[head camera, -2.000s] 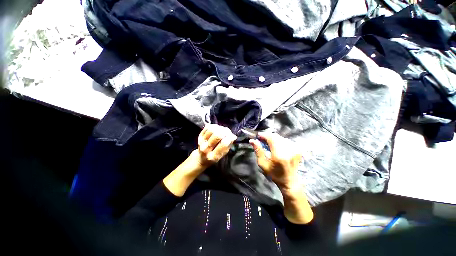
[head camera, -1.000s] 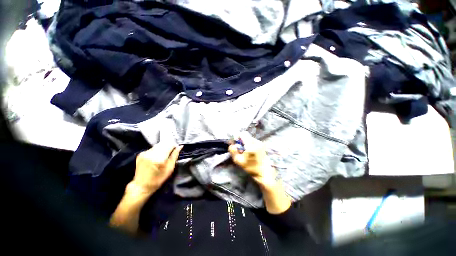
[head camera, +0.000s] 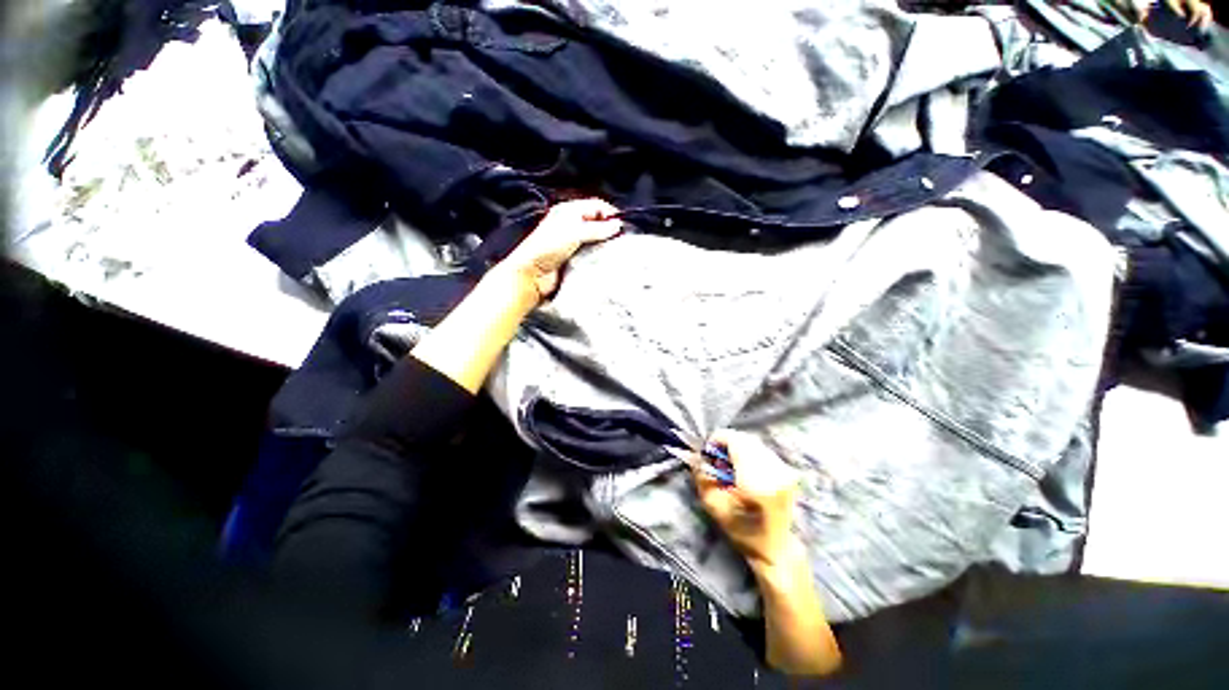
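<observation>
The denim garment lies spread before me with its pale grey wrong side up. Its navy button placket runs across the top with small silvery-white dots. My left hand grips the garment at the placket's left part. My right hand is closed near the garment's middle, pinching the grey cloth into folds. A small blue thing, likely thread snips, shows in the right hand, mostly hidden by the fingers. A folded navy band, likely a cuff or sleeve end, lies left of the right hand.
A garment pile is heaped beyond my hands. The white tabletop at the left holds pale thread litter. Dark strips lie at the far left. Another person's hand shows at the top right edge.
My left hand has moved up from the navy band to the placket. My right hand has moved slightly right and down in view and now draws the grey cloth into folds.
</observation>
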